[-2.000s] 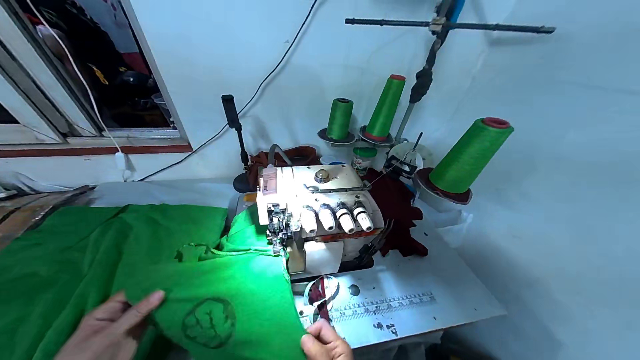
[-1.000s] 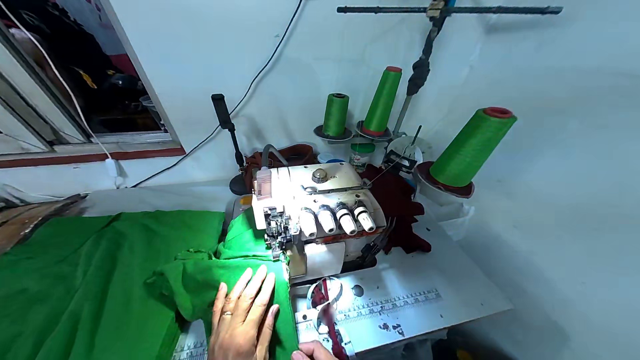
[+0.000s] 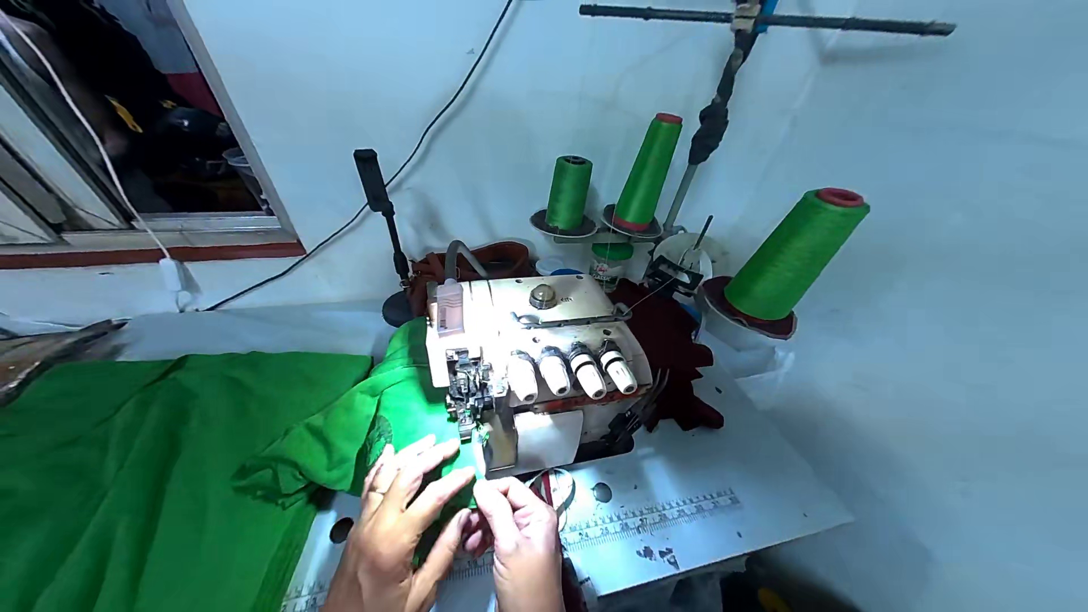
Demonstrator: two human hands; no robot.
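Green fabric runs under the presser foot of a white overlock sewing machine, its edge lying beside the needle area. My left hand rests on the cloth just in front of the foot, fingers spread. Close to its right, my right hand pinches the fabric's edge between thumb and fingers. A dark printed mark on the cloth shows partly behind my left fingers. More green fabric spreads over the left of the table. Scissors lie on the table, partly hidden by my right hand.
Green thread cones stand on holders behind and right of the machine. Dark red cloth lies at its right side. The metal table has a printed ruler scale. A black lamp arm rises behind, near a jar.
The green cloth has advanced away from me under the machine, its printed mark now near the foot. My right hand has moved up beside my left, close to the needle area.
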